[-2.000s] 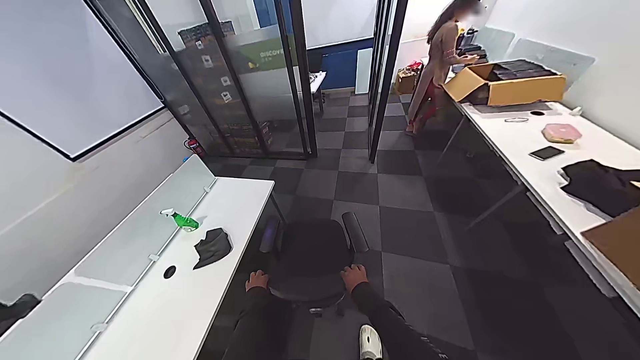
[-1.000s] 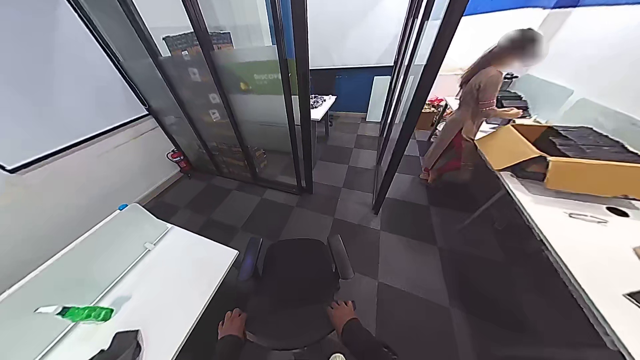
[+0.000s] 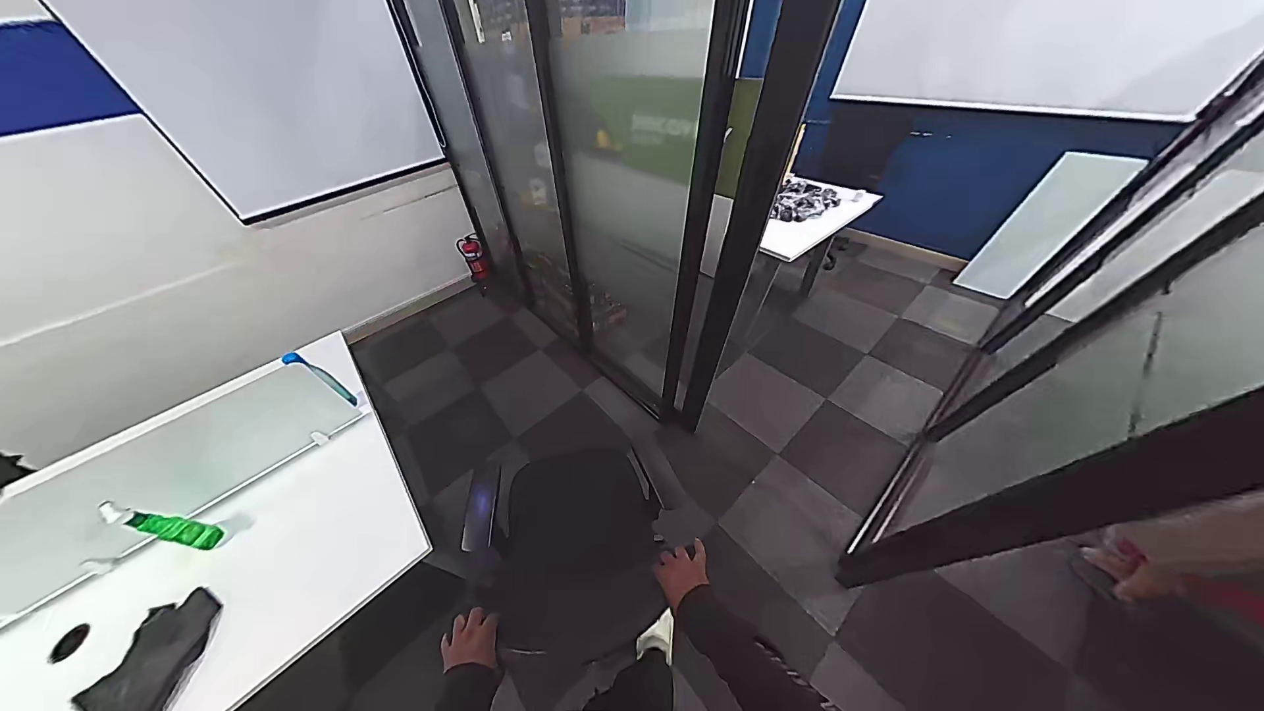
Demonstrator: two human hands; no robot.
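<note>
A black office chair point(image 3: 578, 533) with armrests stands in front of me at the lower middle. On the left edge of its backrest rests my left hand point(image 3: 469, 640), fingers over the top. My right hand point(image 3: 681, 575) holds the right edge, near the right armrest. To the left, a white desk point(image 3: 326, 513) carries a green spray bottle point(image 3: 178, 529) lying near the glass divider and a dark cloth point(image 3: 158, 652). A blue-headed item point(image 3: 321, 375) lies at the divider's far end.
A glass partition point(image 3: 632, 197) with a dark frame rises ahead, its doorway opening onto a white table point(image 3: 805, 232). Another framed glass panel point(image 3: 1106, 395) stands at right. A fire extinguisher point(image 3: 473, 259) is by the left wall. Another person's foot point(image 3: 1131, 573) shows at lower right.
The view has swung to the right side of the doorway and closer to the partition. Both hands stay on the chair, which has moved forward with me. The co-worker and cardboard box have left view.
</note>
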